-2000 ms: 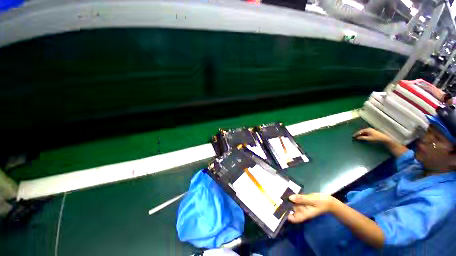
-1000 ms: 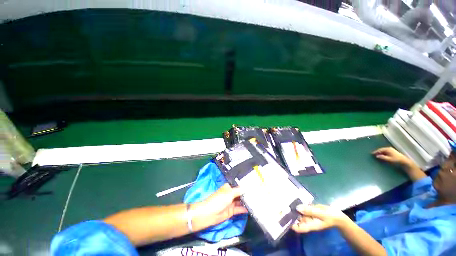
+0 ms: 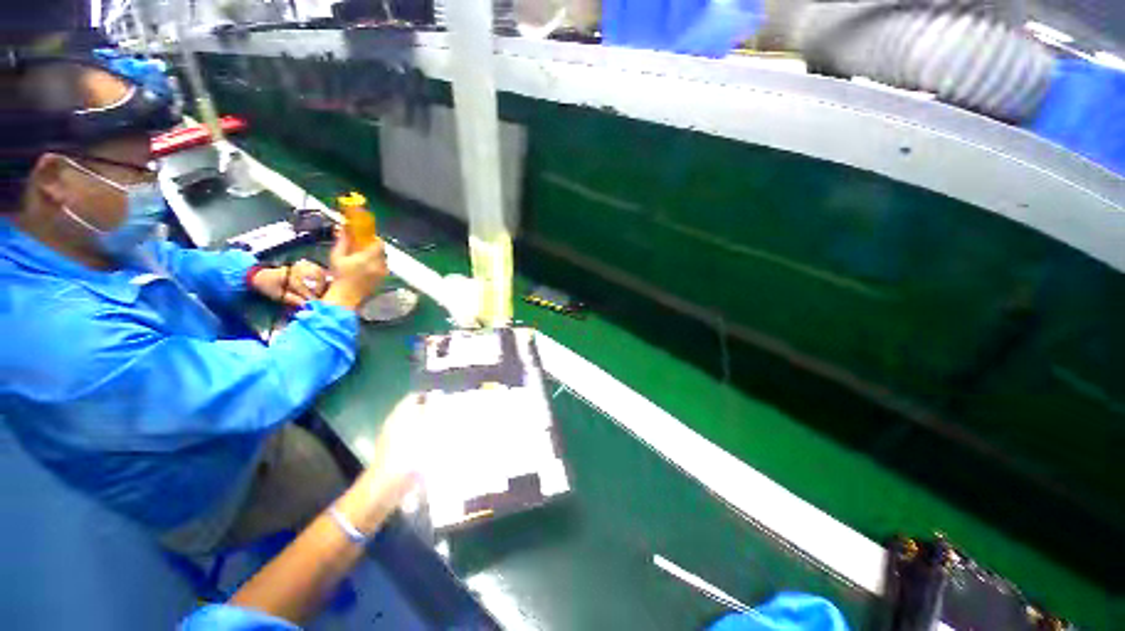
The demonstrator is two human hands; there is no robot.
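Observation:
My left hand [image 3: 392, 459] reaches up from the lower left, a band on its wrist. It holds the left edge of an open tablet [image 3: 494, 450]. The tablet has a white middle, dark patches at its near end and a dark board end pointing away. It is over the bench; whether it touches the mat is unclear. The palm is overexposed and its fingers are hard to make out. My right hand is not in view.
A neighbour [image 3: 136, 333] in blue sits left, holding a yellow-orange tool [image 3: 357, 222] near a round dish [image 3: 389, 305]. A pale post [image 3: 475, 136] stands behind the tablet. A thin stick [image 3: 703, 582], blue cloth [image 3: 796, 613] and dark tablets [image 3: 913, 586] lie lower right.
The view has swung left. My left hand has come in and taken the tablet, which has moved left from the blue cloth. The other hand that was on it is gone from view.

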